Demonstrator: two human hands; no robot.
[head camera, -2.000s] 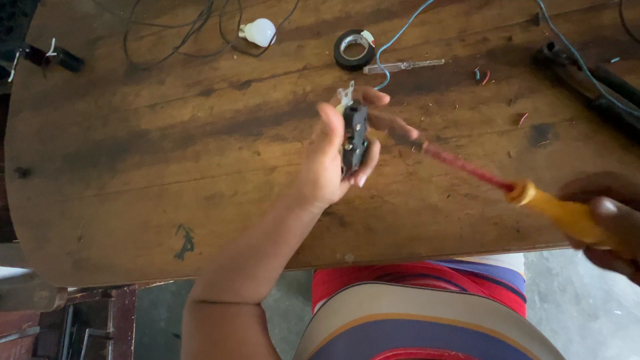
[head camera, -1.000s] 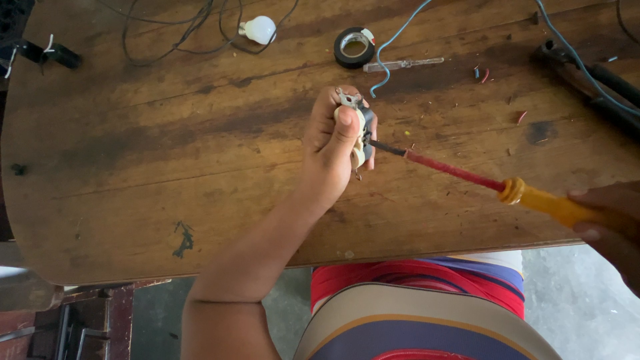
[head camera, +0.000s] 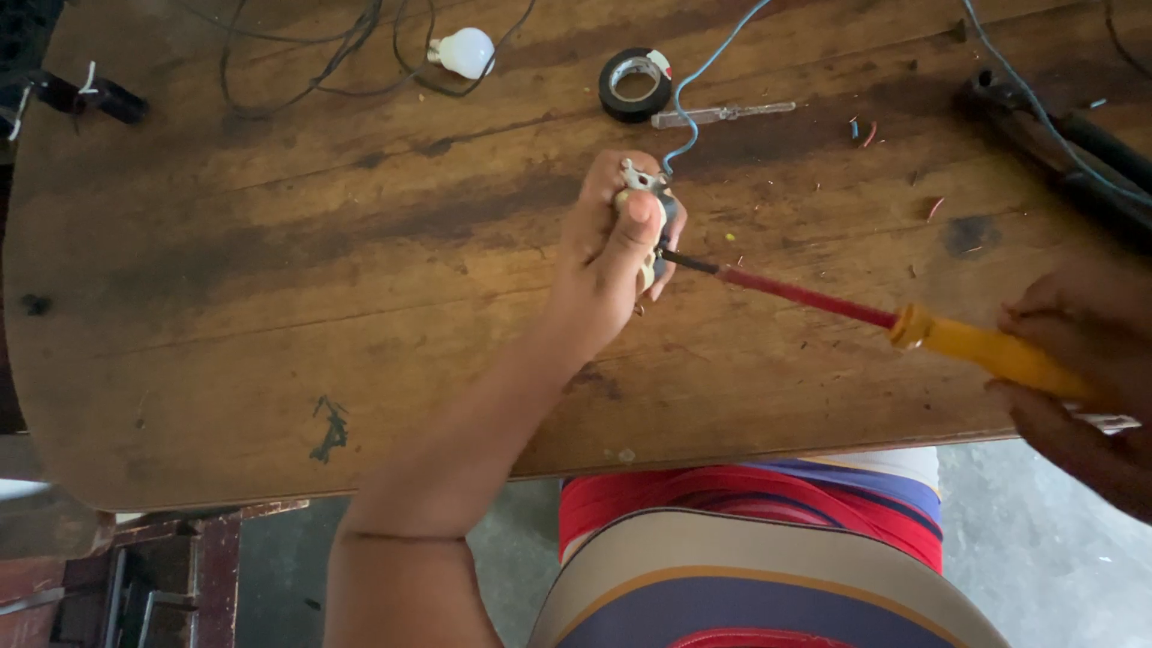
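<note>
My left hand (head camera: 612, 238) is closed around a small electrical fitting (head camera: 664, 211), with a pale face, a metal tab at the top and a dark body; the thumb presses on its pale side. My right hand (head camera: 1080, 369) grips the yellow handle of a screwdriver (head camera: 810, 301) with a red insulated shaft. The screwdriver's dark tip touches the fitting's right side, where the exact contact is partly hidden. A blue wire (head camera: 691, 108) comes down from the top edge to the fitting's upper end; whether it is joined there I cannot tell.
On the wooden table (head camera: 270, 360) lie a roll of black tape (head camera: 635, 85), a clear tester screwdriver (head camera: 724, 114), a white bulb (head camera: 466, 53), a dark cable (head camera: 346, 45) and wire scraps (head camera: 936, 209). A dark tool (head camera: 1062, 153) rests at right, black cylindrical parts (head camera: 117, 101) at far left.
Two seconds ago the fitting's dark side faced up in my left hand and the screwdriver was off it; since then the fitting has been turned and the tip has come against its side.
</note>
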